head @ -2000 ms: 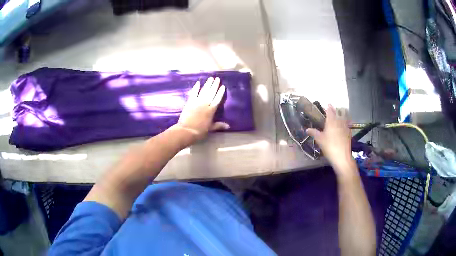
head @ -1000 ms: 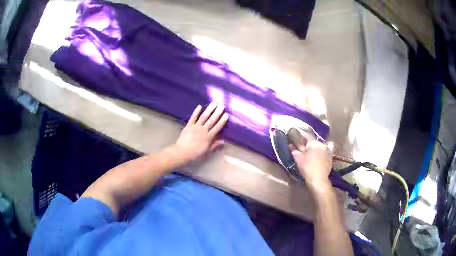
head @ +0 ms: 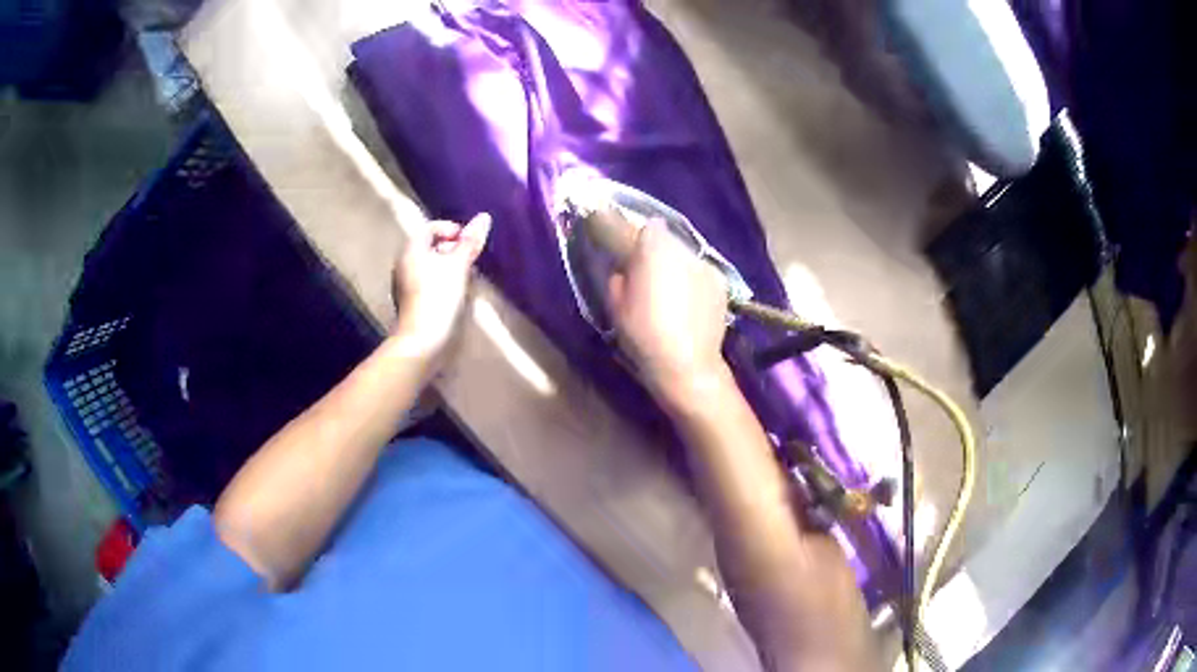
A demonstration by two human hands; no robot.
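Purple trousers (head: 696,145) lie lengthwise on the beige table, with sunlit pink patches and folds at the far, wider end. My right hand (head: 670,295) is closed on the brown handle of the steam iron (head: 584,269), whose pointed plate rests on the trousers, tip away from me. My left hand (head: 440,269) is at the trousers' left edge, thumb and fingers drawn together; whether it pinches any cloth is unclear. The hose and cord run back from the iron past my right forearm.
A yellowish hose (head: 965,453) and black cord curve over the table's right part. Brass fittings (head: 853,502) lie beside my forearm. A dark ribbed mat (head: 1024,263) and a pale blue padded form (head: 978,85) are at the far right. A blue crate (head: 112,427) with dark cloth stands lower left.
The view has turned. The iron has gone from the paler section onto the trousers and along them towards the wider end. My left hand has left its flat position and its fingers have drawn together.
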